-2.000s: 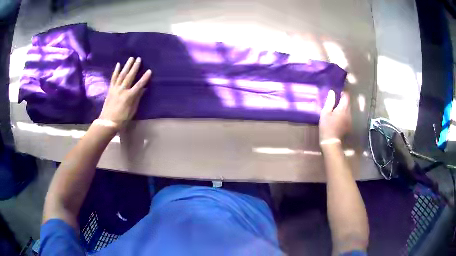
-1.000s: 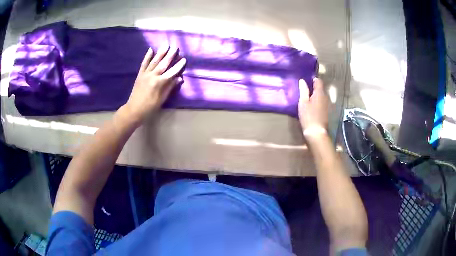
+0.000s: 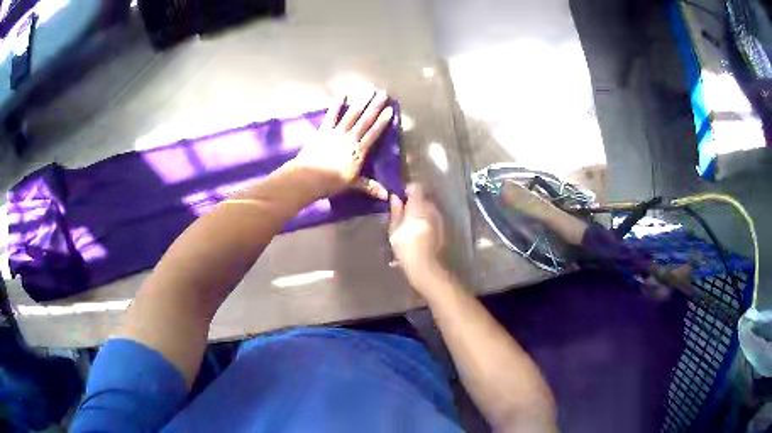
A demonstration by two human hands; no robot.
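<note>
The purple trousers (image 3: 127,203) lie flat and long across the beige pressing table (image 3: 339,262), with the crumpled, folded-over end at the far left. My left hand (image 3: 351,148) lies spread on the narrower right end, fingers apart, palm down. My right hand (image 3: 415,228) is at the lower corner of that end, its fingertips closed on the cloth edge; it is slightly blurred. The steam iron (image 3: 542,220) rests at the right of the table, clear of both hands.
A yellowish hose (image 3: 736,203) and a dark cord run right from the iron. A lattice crate (image 3: 703,347) with a blue rim stands below at right, beside dark purple cloth (image 3: 584,338). A dark ribbed block (image 3: 207,17) lies at the far edge.
The view has turned right. My left hand has moved along the trousers to their right end, close to my right hand, which has stayed at the end's lower corner.
</note>
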